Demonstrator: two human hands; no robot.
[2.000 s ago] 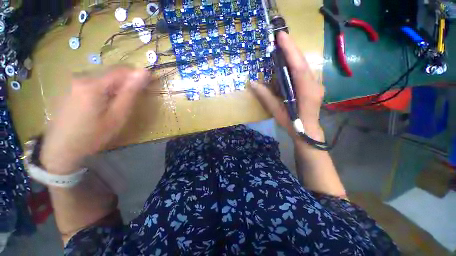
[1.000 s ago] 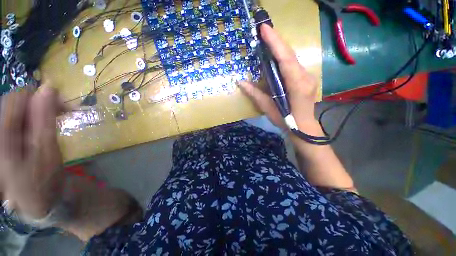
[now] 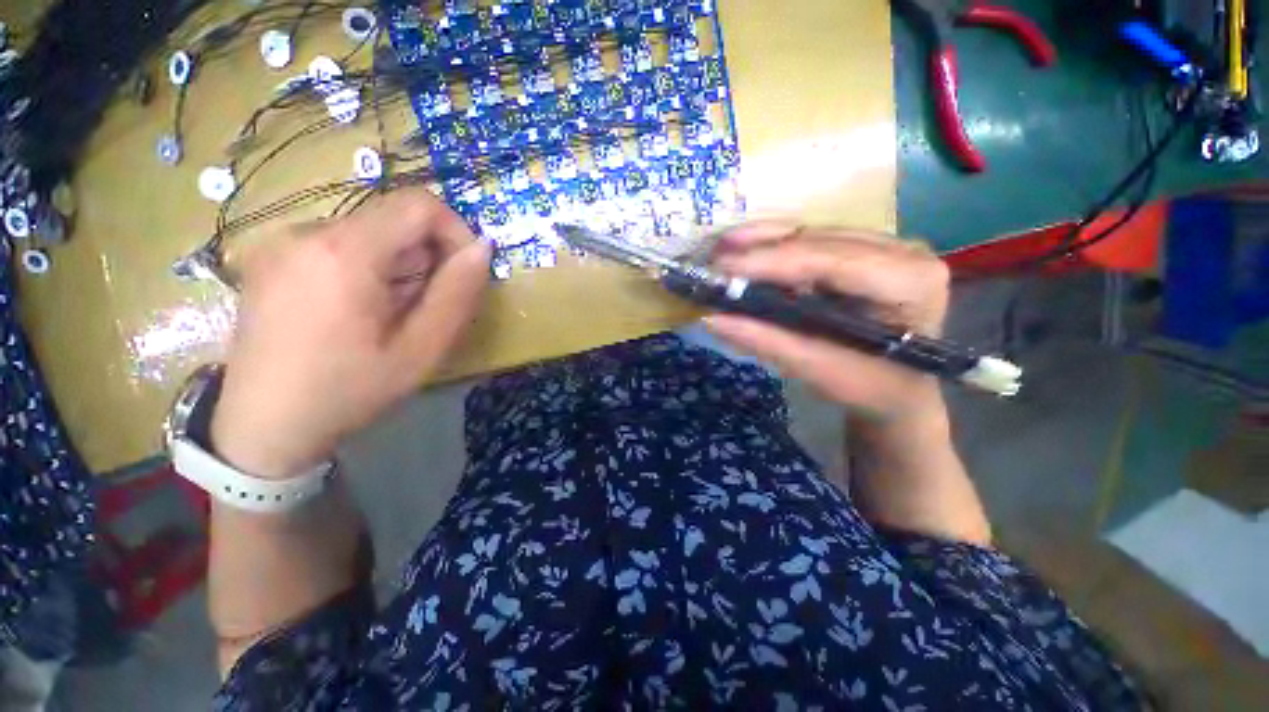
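Note:
The blue PCB panel (image 3: pixel 599 104) lies on the tan board (image 3: pixel 814 125). Thin dark wire leads with white discs (image 3: pixel 216 182) run from it to the left. My left hand (image 3: pixel 348 313) is over the panel's lower left corner, thumb and forefinger pinched together; a lead at the fingertips is too small to make out clearly. My right hand (image 3: pixel 835 313) holds the black soldering iron (image 3: pixel 821 317) like a pen. The iron's tip is over the panel's lower edge, just right of my left fingertips; contact with a pad cannot be told.
Red-handled cutters or pliers (image 3: pixel 955 111) lie on the green mat (image 3: pixel 1030 153) at right. A thick dark bundle of leads (image 3: pixel 84 70) is at upper left. A blue and yellow tool area (image 3: pixel 1232 63) and black cable are at upper right. The tan board's front edge is near my body.
My left hand has come back from the far left to the panel's lower left corner. The iron has swung from nearly upright in view to pointing left, its tip now at the lower edge.

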